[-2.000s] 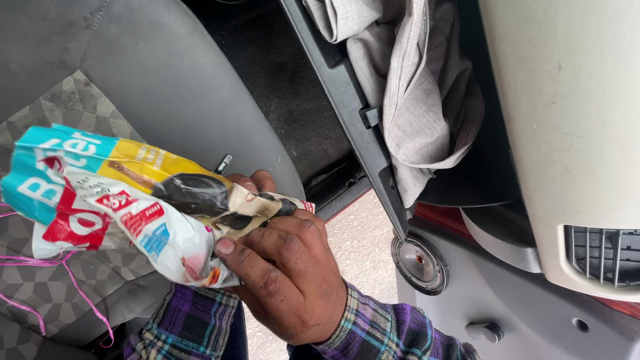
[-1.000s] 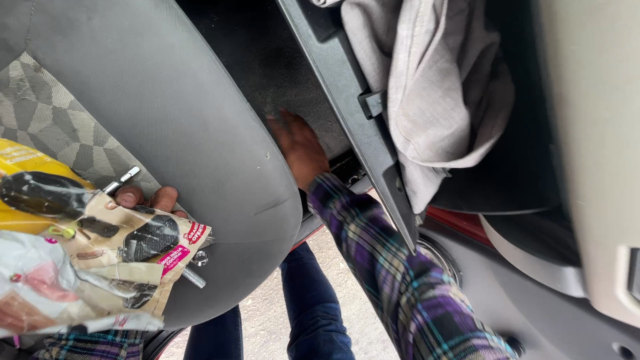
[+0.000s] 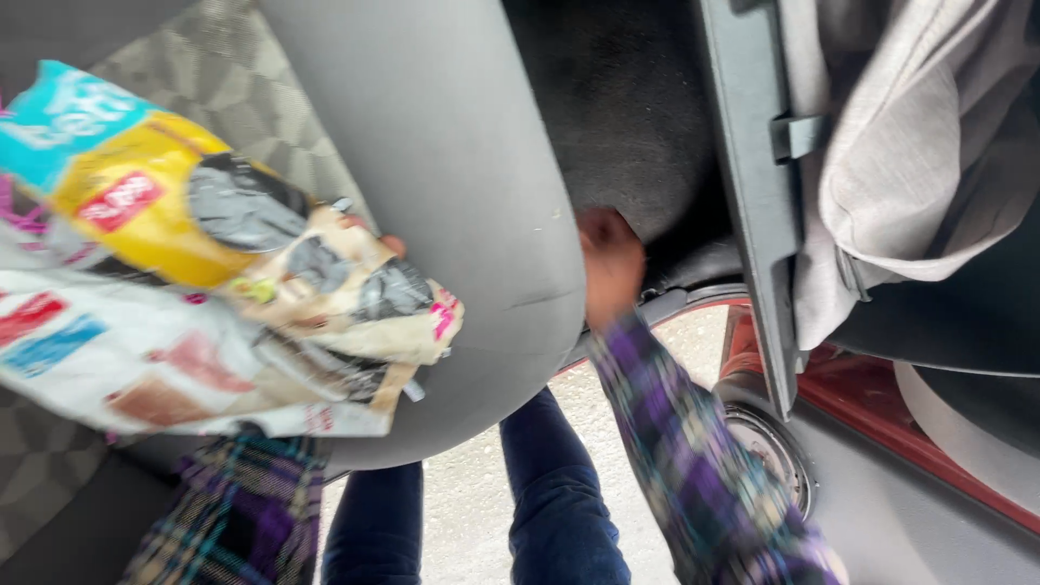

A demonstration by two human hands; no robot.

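Observation:
A crumpled printed plastic bag (image 3: 187, 268) fills the left of the head view, above the patterned seat. My left hand (image 3: 382, 236) is mostly hidden behind the bag and holds it; only fingertips show at its upper edge. Small metal ends poke out near the bag's narrow end. My right hand (image 3: 611, 264) reaches down beside the grey seat edge (image 3: 455, 211), over the dark car floor (image 3: 626, 122). It is blurred and its fingers are partly hidden by the seat, so its grip is unclear.
An open glove compartment (image 3: 751, 203) with grey cloth (image 3: 894, 162) in it hangs at the right. Beyond it are the red door frame (image 3: 877, 406) and a round door speaker (image 3: 768, 455). Pink cord (image 3: 20, 207) lies at the far left. My legs stand on pale ground below.
My right hand was at the bag's narrow end two seconds ago and is now down beside the seat. The bag has moved back toward the right since one second ago.

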